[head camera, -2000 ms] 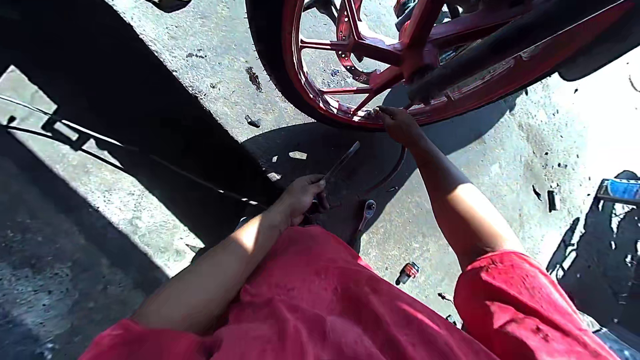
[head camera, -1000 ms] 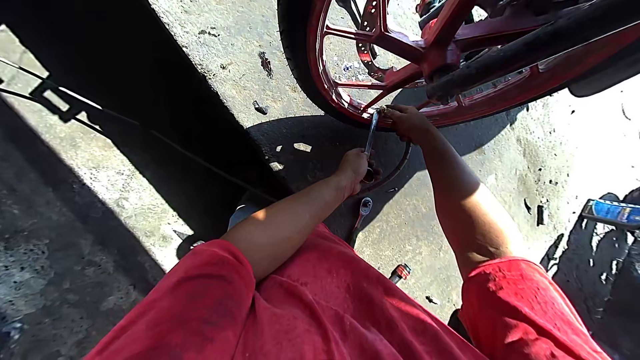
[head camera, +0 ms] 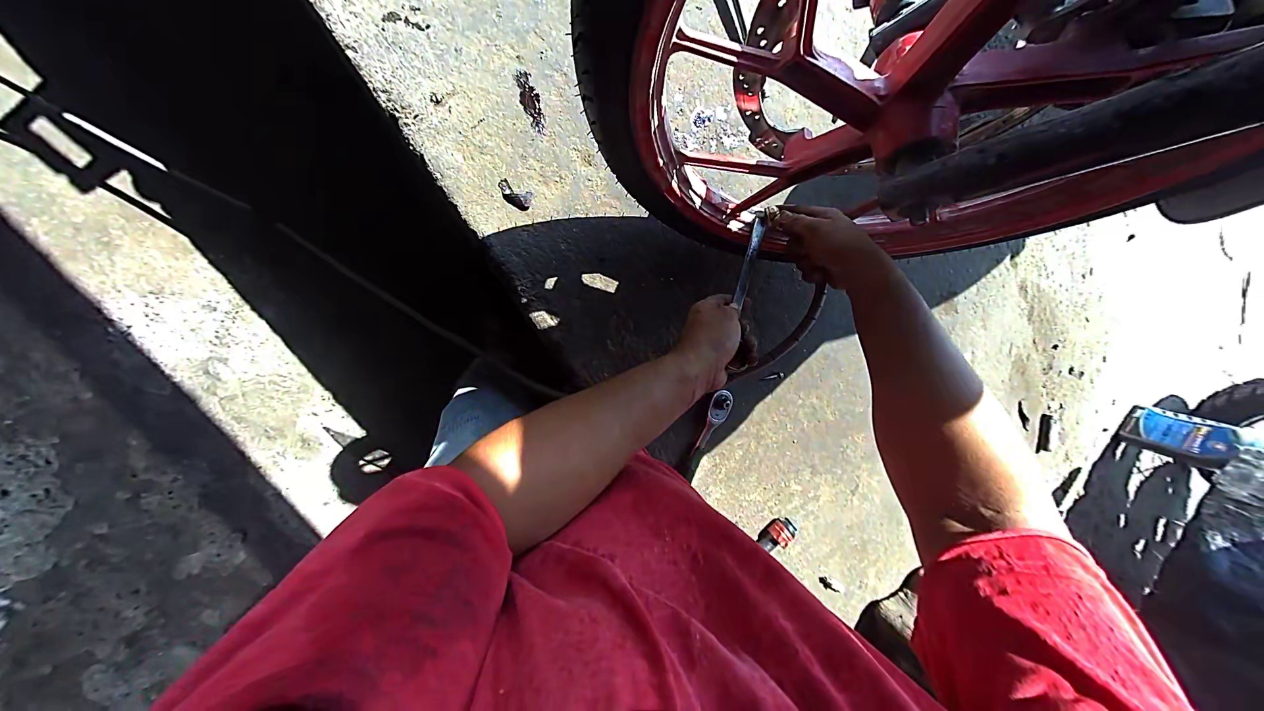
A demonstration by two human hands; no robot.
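Observation:
My left hand [head camera: 713,334] is closed around a metal wrench [head camera: 750,259], whose far end reaches the inner edge of a red motorcycle wheel rim [head camera: 660,148]. There the tip meets a small brass-coloured fitting [head camera: 769,215], pinched between the fingers of my right hand [head camera: 825,242]. A dark hose [head camera: 802,331] curves down from beneath my right hand toward my left hand. The join of hose and fitting is hidden by my fingers. Red spokes [head camera: 839,87] and a black tyre [head camera: 608,109] surround the work at the upper right.
A ratchet wrench [head camera: 718,407] lies on the concrete ground [head camera: 829,449] just below my left hand. Nearer my shirt is a small red and black object [head camera: 777,534]. A blue container [head camera: 1180,434] lies at the right. A thin cable [head camera: 375,288] crosses the dark shadow at the left.
My left hand has raised the wrench from below the wheel to the fitting at the rim. My right hand stays at the rim.

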